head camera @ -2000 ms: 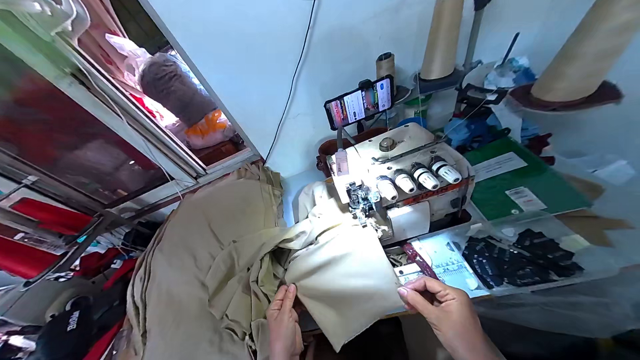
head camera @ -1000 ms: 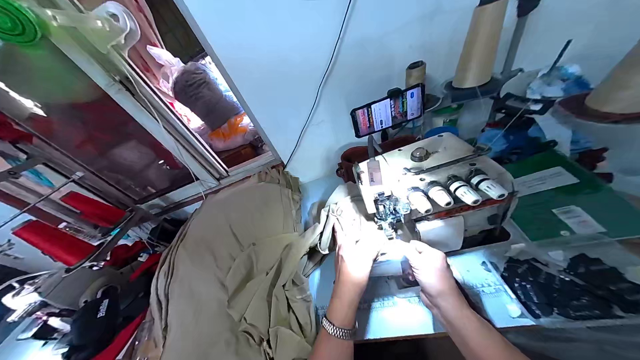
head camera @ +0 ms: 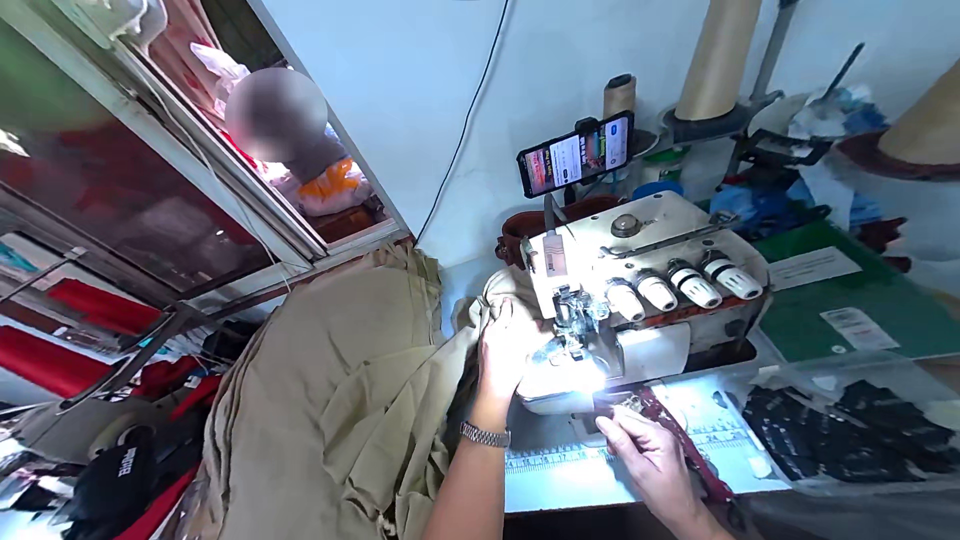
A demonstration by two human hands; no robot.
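Observation:
An overlock sewing machine (head camera: 652, 255) stands at centre right, its lamp glaring over the needle area. My left hand (head camera: 506, 345), with a metal-band watch on the wrist, lies on khaki fabric (head camera: 375, 375) just left of the presser foot; glare hides whether its fingers grip the cloth. In front of the machine my right hand (head camera: 641, 450) has thumb and fingers together near a dark red strip-like item (head camera: 686, 442); what lies between the fingertips cannot be made out. The khaki cloth spreads in a large heap to the left.
A phone (head camera: 576, 155) is mounted behind the machine, near thread cones (head camera: 709, 67). On the right are a green folder (head camera: 847, 300) and a clear tray with black pieces (head camera: 855, 431). A ruler scale (head camera: 555, 457) runs along the table. A person (head camera: 277, 120) is beyond the doorway.
Two seconds ago both hands held a khaki panel in front of the machine. The left hand has since moved beside the needle area; the right has come back toward the table's front edge since one second ago.

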